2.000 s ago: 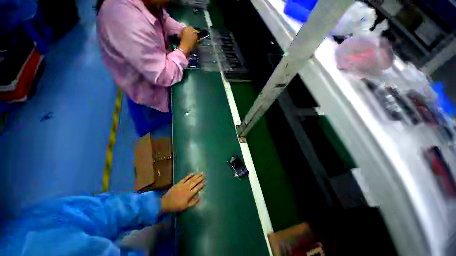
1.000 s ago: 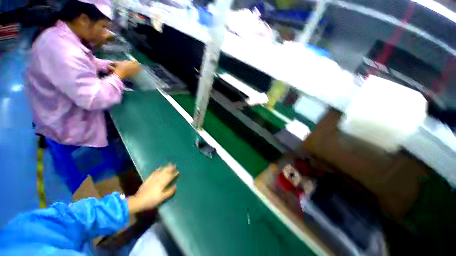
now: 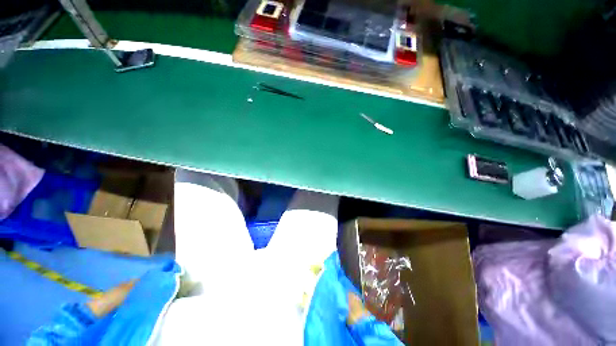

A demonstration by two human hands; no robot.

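My left hand is low at the left beside my blue smock, blurred and partly covered by it. My right hand is low at the right edge of the smock, its fingers mostly hidden. Neither shows clearly whether it holds anything. In front, on the green bench, lie dark tweezers and a small pale-handled tool. A small dark device lies at the bench's far left. A pink-edged device lies at the right, beside a white container.
Stacked clear trays with red housings sit behind the bench. More trays with dark parts are at the right. An open carton with clear scraps is right of my knees, another carton left. Pink sleeves of a person show at right.
The view has swung right and down to my lap and the bench. My left hand has left the bench top and is low beside my smock. My right hand has come into view.
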